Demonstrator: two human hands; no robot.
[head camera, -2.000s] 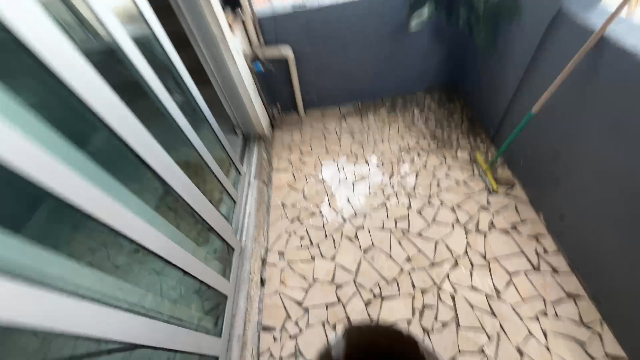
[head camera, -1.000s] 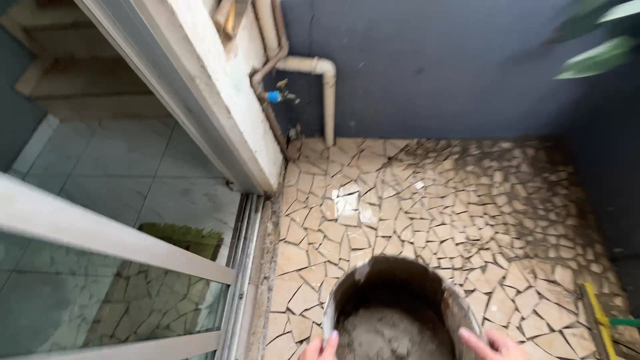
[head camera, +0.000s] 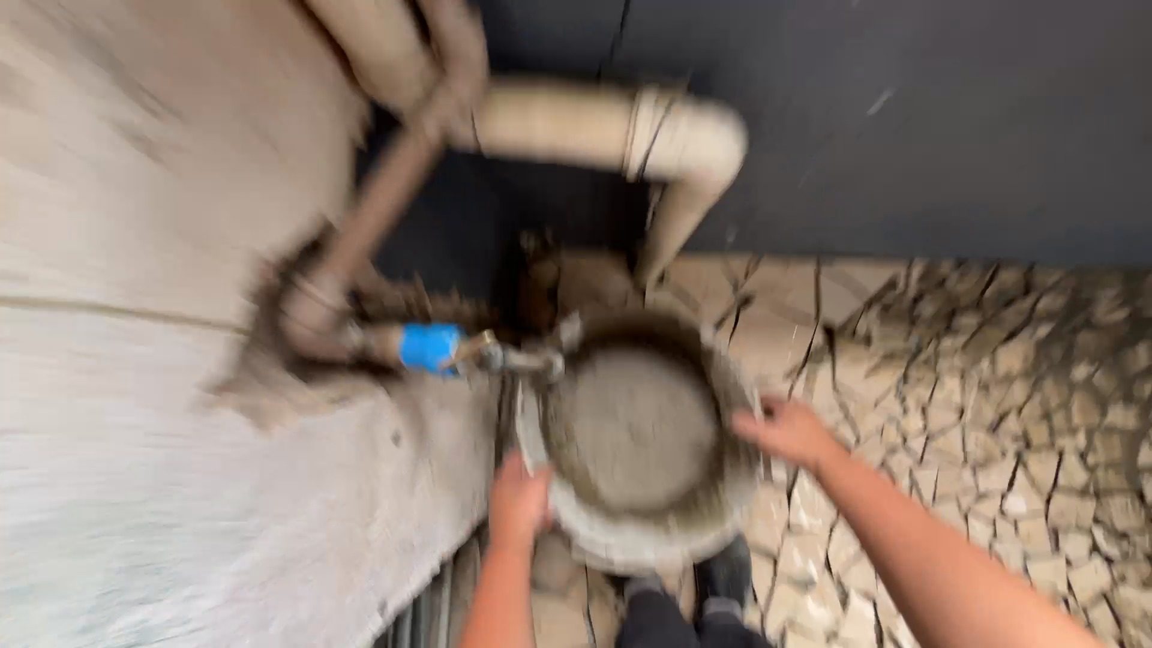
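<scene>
Between my hands is a round bucket (head camera: 648, 544), its rim crusted pale, with a grey material (head camera: 634, 427) inside that looks like mortar. My left hand (head camera: 520, 499) grips the rim at the lower left. On the right side my right hand (head camera: 787, 430) holds the rim, thumb over the edge. A metal tap (head camera: 526, 360) on a blue pipe fitting (head camera: 430, 348) reaches over the bucket's left edge; whether it touches the rim cannot be told. The view is blurred.
A beige elbow pipe (head camera: 688, 139) runs along the dark wall (head camera: 900, 117) and down behind the bucket. At the left stands a rough white wall (head camera: 180, 468) with a brown pipe (head camera: 382, 207). Broken-tile paving (head camera: 990, 432) covers the floor around my feet (head camera: 724, 571).
The bucket, held in both hands, is now beside the tap and pipes, which were farther off a second ago. The view has moved close to the wall corner.
</scene>
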